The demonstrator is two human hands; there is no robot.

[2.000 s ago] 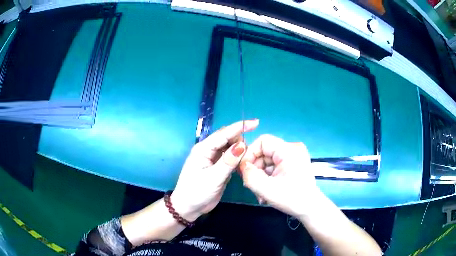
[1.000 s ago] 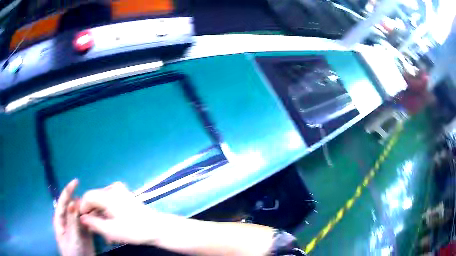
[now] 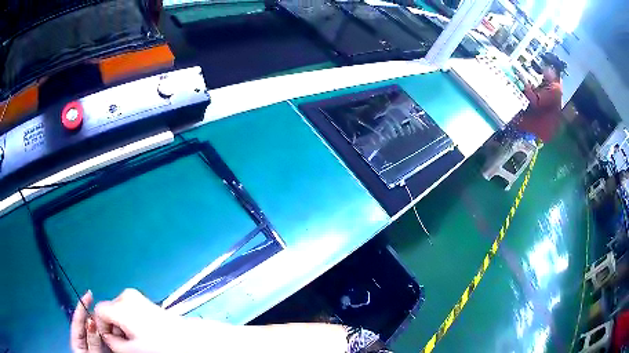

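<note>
A thin black strip (image 3: 61, 267) runs from the fingertips up to the back left, over the bezel frame. My left hand (image 3: 81, 329) is at the lower left, partly cut off and partly behind my right hand, with its fingertips at the strip. My right hand (image 3: 131, 318) is beside it, its fingertips pinched together close to the strip's lower end; whether it grips the strip is hard to tell. The rigid black bezel frame (image 3: 238, 192) lies flat on the green bench mat (image 3: 310, 196), its near edge glossy, its near left corner behind the hands.
A machine with a red button (image 3: 72, 116) and a white bar (image 3: 131, 153) stand behind the frame. A dark glossy panel (image 3: 390, 131) with a pale cable (image 3: 417, 217) lies right. A dark bin (image 3: 386, 289) is below the edge. A person (image 3: 545, 110) is near a stool (image 3: 509, 164) farther off.
The view has swung right, so the hands now sit at the lower left. The panel, bin, and distant person have come into view. The fingertips remain close together.
</note>
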